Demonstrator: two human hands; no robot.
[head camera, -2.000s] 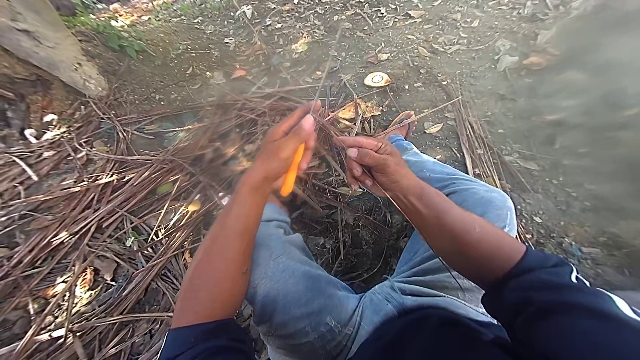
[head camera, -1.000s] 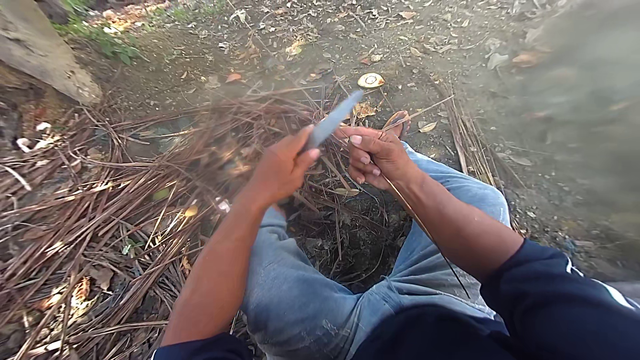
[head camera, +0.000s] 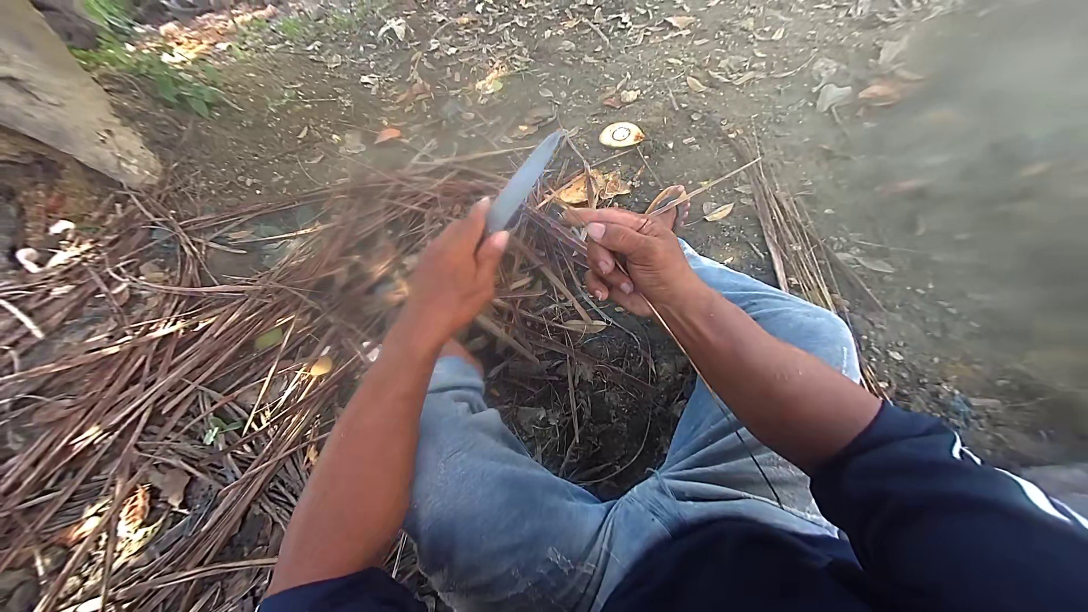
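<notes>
My left hand (head camera: 455, 272) is closed around a knife, its handle hidden in the fist. The grey knife blade (head camera: 525, 183) points up and to the right, short of my other hand. Between thumb and fingers, my right hand (head camera: 633, 255) pinches a thin dry leaf strip (head camera: 705, 378), probably palm; it trails down along the forearm towards my lap. Below and beyond both hands lies a loose heap of brown dry leaf strips (head camera: 374, 229), partly blurred.
More dry strips (head camera: 153, 365) cover the ground at the left. A narrow bundle of strips (head camera: 786, 229) lies beside my right knee. A pale cut round piece (head camera: 621, 134) rests on the soil ahead. A wooden trunk or plank (head camera: 68, 93) stands at the upper left.
Two seconds ago an orange part, apparently the knife's handle, showed at my left hand; now the fist covers it and the blade is turned up and right. My right hand keeps its pinch on the strip.
</notes>
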